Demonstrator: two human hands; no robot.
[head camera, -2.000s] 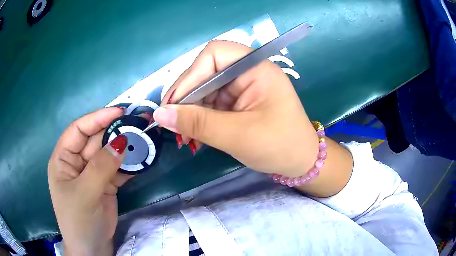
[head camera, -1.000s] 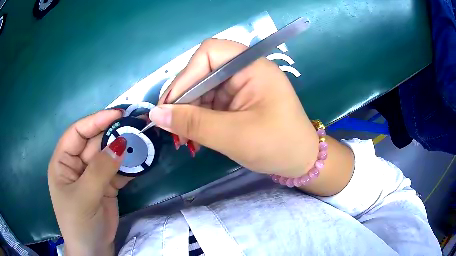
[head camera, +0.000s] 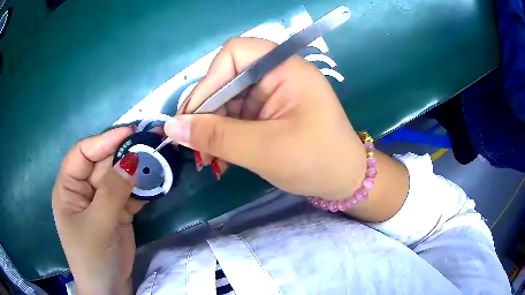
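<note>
My left hand (head camera: 95, 201) holds a black round wheel (head camera: 151, 176) at the lower left, its thumb on the face. The wheel has a pale grey centre with a small dark hole and a white ring around it. My right hand (head camera: 276, 132) holds silver tweezers (head camera: 259, 66) like a pen. Their fine tip touches the ring's upper edge. A white backing sheet (head camera: 158, 94) lies partly under my right hand. Loose white arc stickers (head camera: 331, 74) lie at its right end, and another arc (head camera: 154, 118) shows just behind the wheel.
The bench has a glossy dark green cover (head camera: 403, 52). Its front edge runs close to my white clothing. A person in dark blue clothing (head camera: 509, 75) is at the right edge. Part of a black-rimmed object is cut off at the upper left corner.
The wheel has shifted slightly left and turned a little in my left hand. The tweezers' rear end and my right hand have moved slightly up and left. The distant wheel at upper left has mostly left the view.
</note>
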